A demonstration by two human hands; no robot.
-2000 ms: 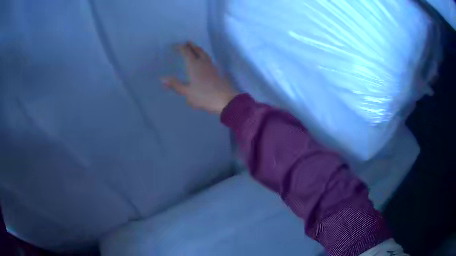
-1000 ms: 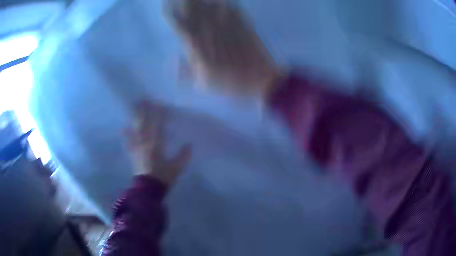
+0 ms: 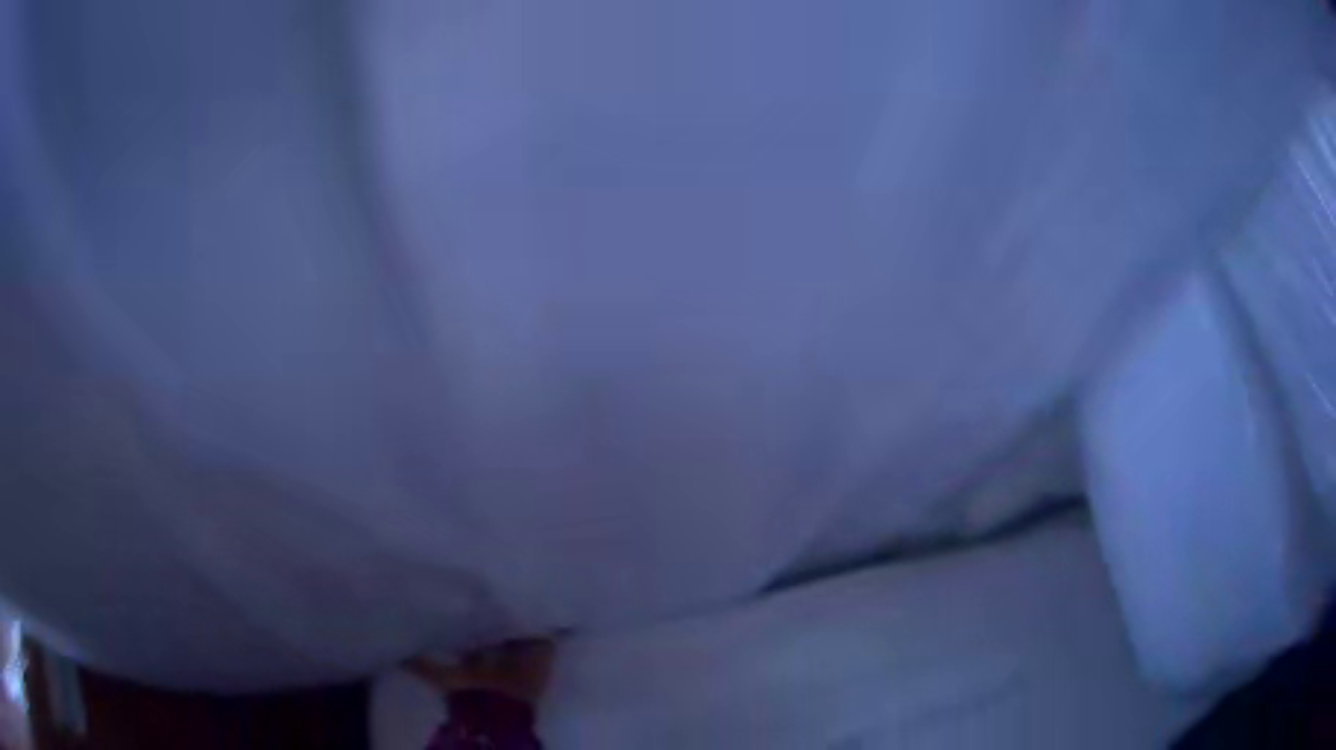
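Observation:
A large white foam packaging bundle (image 3: 630, 293) with soft folds fills most of the view, blurred. One hand, by its place my left hand (image 3: 491, 667), shows small and blurred at the bottom, left of centre, with a maroon cuff below it. It is at the bundle's lower edge; its fingers are partly hidden there, and whether they grip the bundle cannot be told. My right hand is not in view.
Another white bundle (image 3: 865, 659) lies below the large one, along the bottom. A narrow white block (image 3: 1194, 498) stands at the right, beside a shiny film-wrapped bundle (image 3: 1297, 279) at the right edge. Dark areas show in both lower corners.
The large bundle now fills more of the view. My left hand shows lower, at the bundle's bottom edge. My right hand and sleeve have gone out of the picture, as has the bright window.

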